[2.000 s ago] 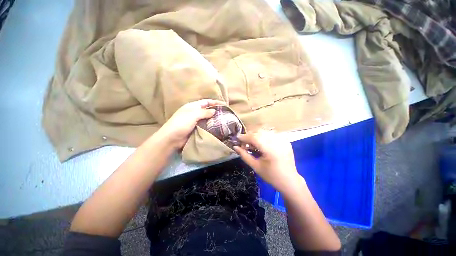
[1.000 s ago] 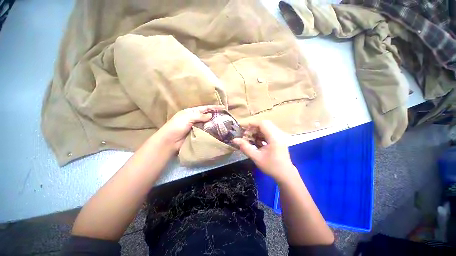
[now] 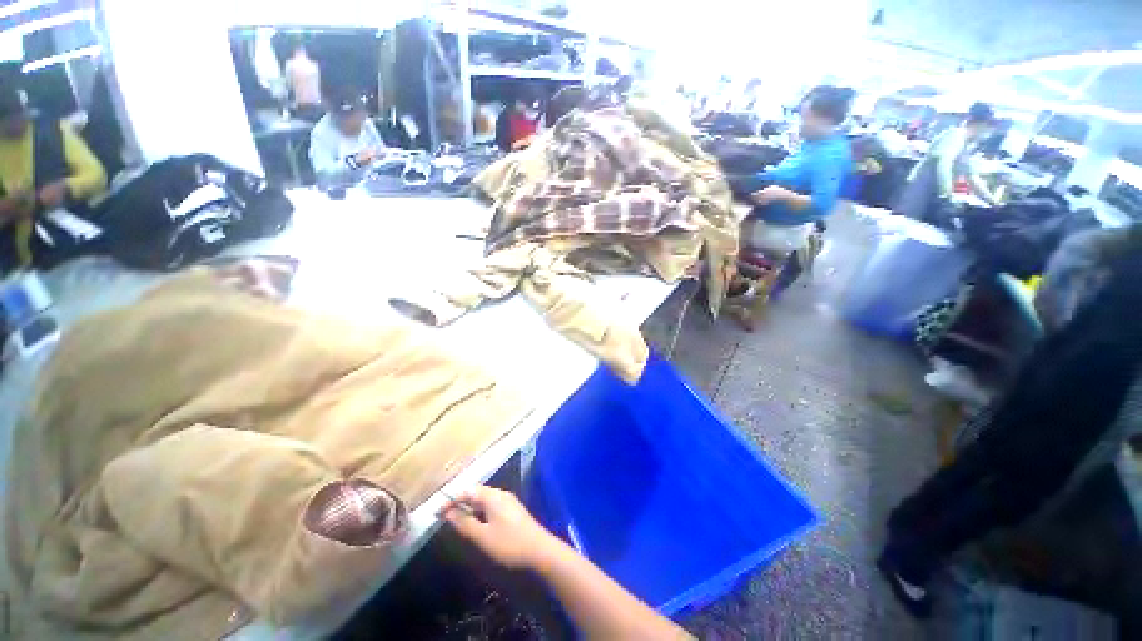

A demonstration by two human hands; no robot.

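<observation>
A tan jacket [image 3: 251,376] lies on the pale table at the left. Its sleeve points towards me, and the round cuff opening [image 3: 356,512] shows plaid lining inside. My right hand [image 3: 495,526] is just right of the cuff at the table's edge, not touching the jacket. It is closed around small thread snips [image 3: 458,503]; only their tip shows, mostly hidden by the fingers. My left hand is not in view.
A heap of tan and plaid jackets [image 3: 601,200] lies further along the table [image 3: 376,238], one sleeve hanging over the edge. A blue bin [image 3: 664,476] stands below the edge. Several people sit or stand around; a dark-clothed person [image 3: 1027,401] is at the right.
The view has swung up and right. My left hand has let go of the cuff and left the picture. My right hand has moved off the cuff to the right.
</observation>
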